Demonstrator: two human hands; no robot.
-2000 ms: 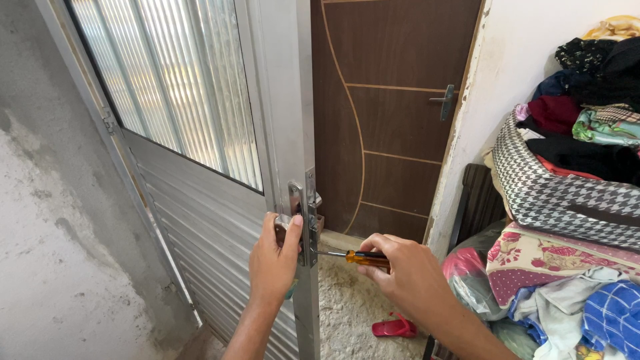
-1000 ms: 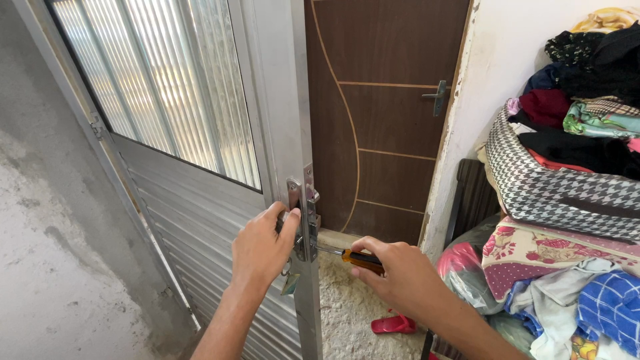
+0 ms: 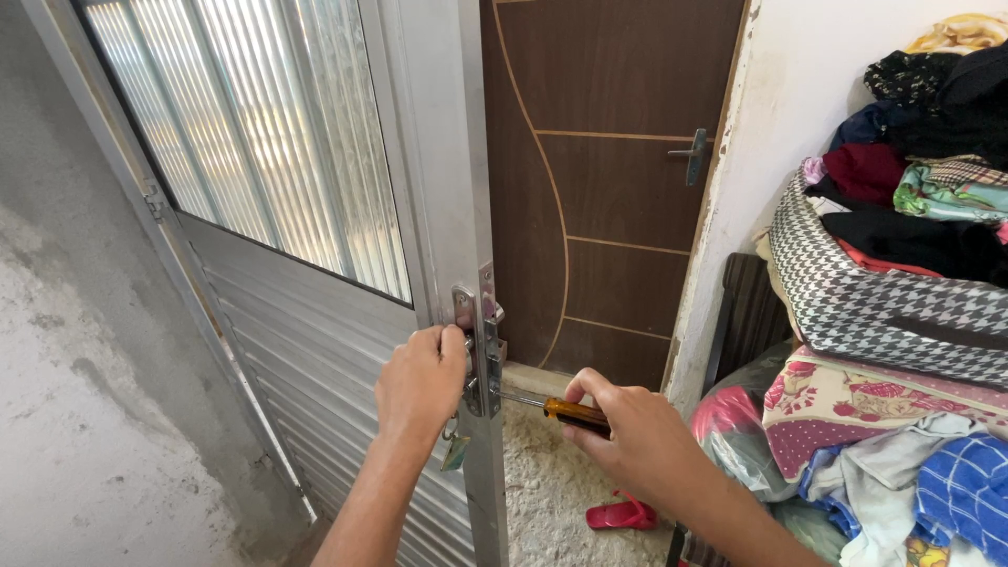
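A gray metal door (image 3: 331, 315) with a ribbed glass pane stands ajar. Along its edge sits a metal mortise lock (image 3: 490, 362), beside a handle plate (image 3: 465, 303) on the door's face. My left hand (image 3: 421, 378) closes its fingers around the door handle at that plate; most of the handle is hidden behind them. Below hangs a keyring tag (image 3: 454, 454). My right hand (image 3: 630, 433) grips a screwdriver (image 3: 571, 413) by its amber and black handle, the shaft pointing left with its tip at the lower part of the lock faceplate.
Behind is a brown wooden door (image 3: 622, 189) with a lever handle (image 3: 693, 157). A red flip-flop (image 3: 622, 516) lies on the rough floor. At right, clothes (image 3: 929, 126) are heaped on a houndstooth fabric container (image 3: 890, 315), near a plastic bag (image 3: 736, 433). A plastered wall (image 3: 94, 378) borders the left.
My left hand's fingers have shifted from the upper handle plate down to the handle. The screwdriver stays in my right hand at the door edge.
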